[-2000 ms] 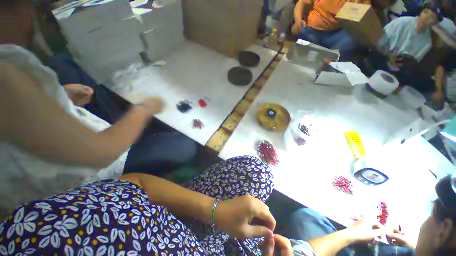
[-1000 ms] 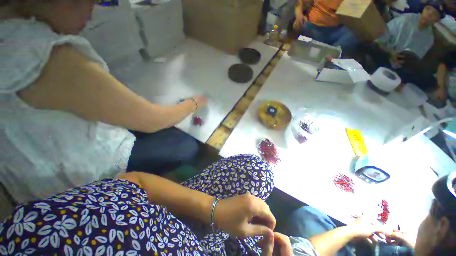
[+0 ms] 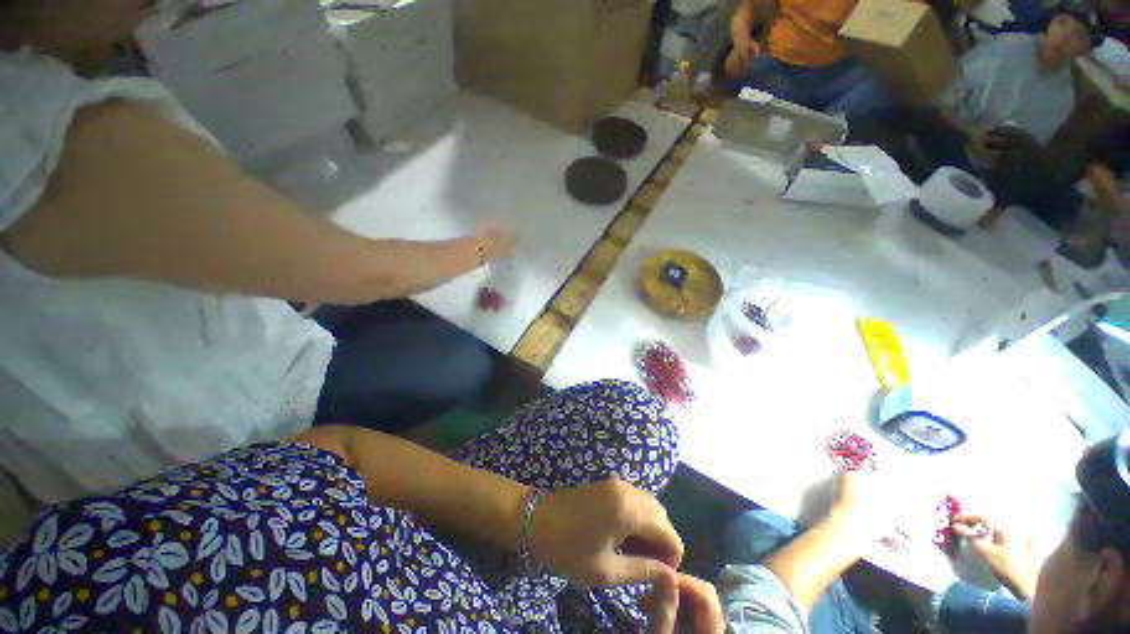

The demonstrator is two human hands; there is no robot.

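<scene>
My left hand (image 3: 607,533), with a bracelet at the wrist, is above my lap, its fingers curled and thumb and fingertips close together. My right hand (image 3: 684,604) is just below and right of it, cut off by the bottom edge, its fingertips near those of my left hand. Any small piece between them is too small or hidden to see. A heap of small red parts (image 3: 664,374) lies on the white table (image 3: 756,427) beyond my knee.
A yellow-brown round tray (image 3: 680,285), clear tub (image 3: 751,317), yellow item (image 3: 882,352) and light-blue device (image 3: 919,429) are on the table. Red heaps lie nearer the person at right. At left, a person's arm (image 3: 372,266) reaches over the table, near two dark discs (image 3: 596,181).
My hands have barely moved. The left neighbour's arm has extended over the table's small heaps. The right neighbour's hands have parted, and both are now at the red heaps.
</scene>
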